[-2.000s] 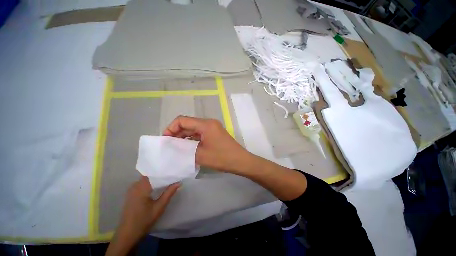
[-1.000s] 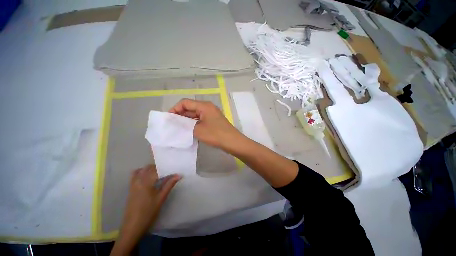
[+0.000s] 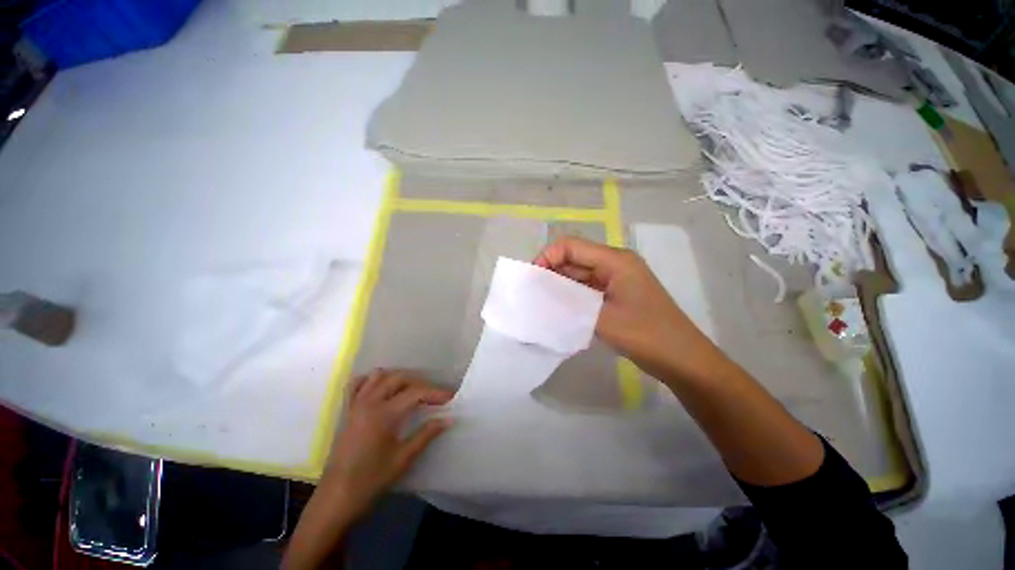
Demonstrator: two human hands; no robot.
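A thin white fabric piece (image 3: 518, 345) is partly lifted over the grey-beige template (image 3: 429, 267), with its upper end folded over. My right hand (image 3: 612, 295) grips the folded upper end, raised above the template. My left hand (image 3: 390, 429) is low on the left side of the piece, fingertips at its lower edge. Its thumb and fingers are close together there; whether they pinch the fabric cannot be told. The lower part of the piece blends into the pale layer near the table edge.
Yellow tape (image 3: 362, 323) frames the template. Grey-beige stacked panels (image 3: 534, 100) lie beyond. White cords (image 3: 779, 167), a glue bottle (image 3: 837, 328) and stacked white panels (image 3: 963, 356) are at right. A brush (image 3: 42, 320) is far left, a blue bin (image 3: 106, 28) at the back left.
The view has swung left, so the brush and blue bin now show. The piece has gone from a small folded bundle to a longer stretch slanting between my hands, its upper end still folded.
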